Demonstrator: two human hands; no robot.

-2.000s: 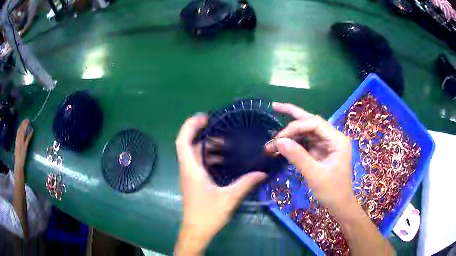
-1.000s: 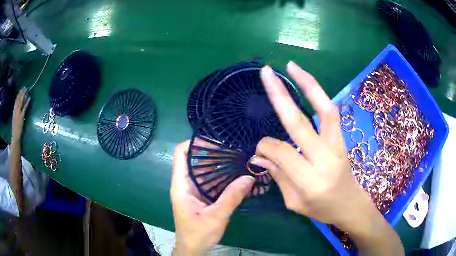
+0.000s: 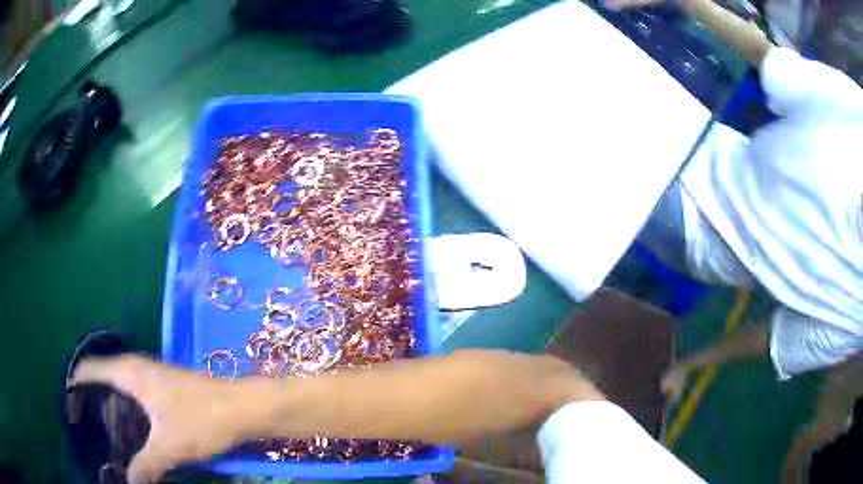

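Note:
My right hand (image 3: 170, 416) is at the lower left, its arm reaching in across the near end of the blue parts bin. The hand is blurred, with thumb and fingers curved around part of a dark fan grille (image 3: 83, 425) cut off by the frame's edge. I cannot tell whether it grips the grille or holds a ring. The parts bin (image 3: 180, 274) holds a heap of loose copper-coloured trim rings (image 3: 350, 227), thicker along its right side. My left hand is not in view.
A white oval part (image 3: 478, 271) lies right of the bin. A large white board (image 3: 568, 142) is beyond it. A black fan part (image 3: 66, 146) is at upper left, dark discs (image 3: 326, 21) at the top. A person in white (image 3: 804, 189) is at right.
The view has swung right, so the bin now sits left of centre. My left hand, the ringed grille and the neighbour on the left have left the picture. The white board shows more fully.

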